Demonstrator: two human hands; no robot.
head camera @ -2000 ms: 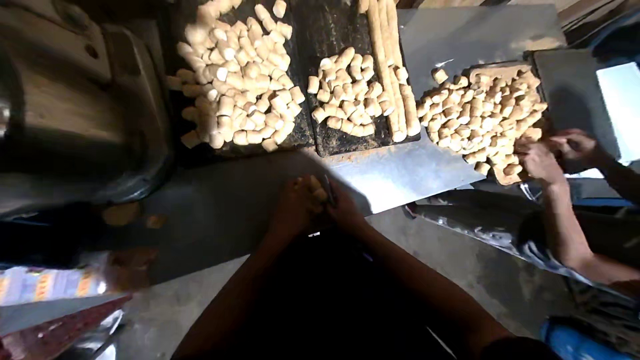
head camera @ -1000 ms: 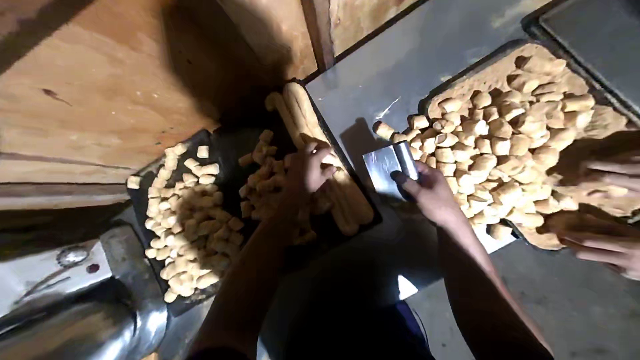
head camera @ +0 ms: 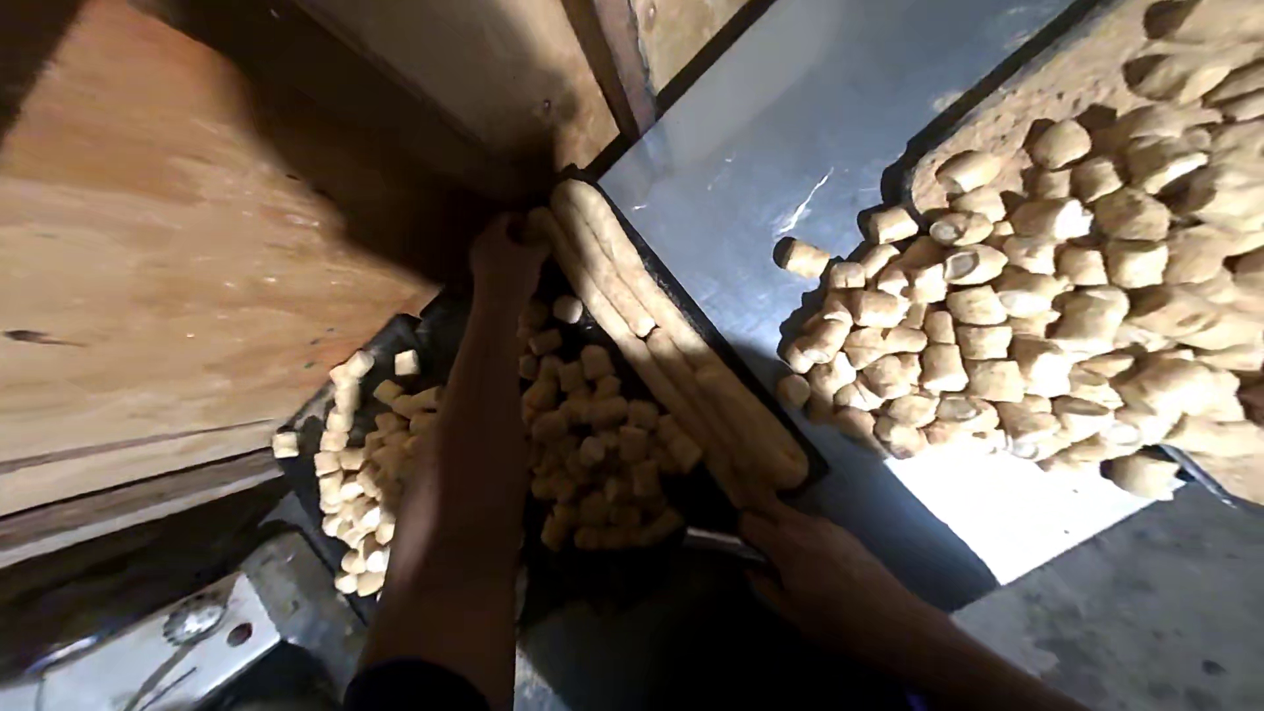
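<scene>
Long dough ropes (head camera: 681, 346) lie side by side on a dark tray (head camera: 815, 479). My left hand (head camera: 509, 255) is at the far end of the innermost rope, its fingers around that end, partly in shadow. At the rope's near end, my right hand (head camera: 805, 553) touches the dough and holds a metal scraper (head camera: 726, 544), seen nearly edge-on. Short cut dough pieces (head camera: 602, 444) are heaped beside the ropes, under and right of my left forearm. More cut pieces (head camera: 370, 484) lie on another dark tray to the left.
A large heap of cut dough pieces (head camera: 987, 346) covers a floured tray (head camera: 997, 128) on the right and spills onto the metal tabletop (head camera: 741, 178). A wooden wall (head camera: 178, 267) borders the far left side. A metal machine with a dial (head camera: 193, 622) stands at lower left.
My left hand has moved from the middle of the ropes to their far end. My right hand, with the scraper, has moved from beside the right heap to the ropes' near end. The view has shifted closer.
</scene>
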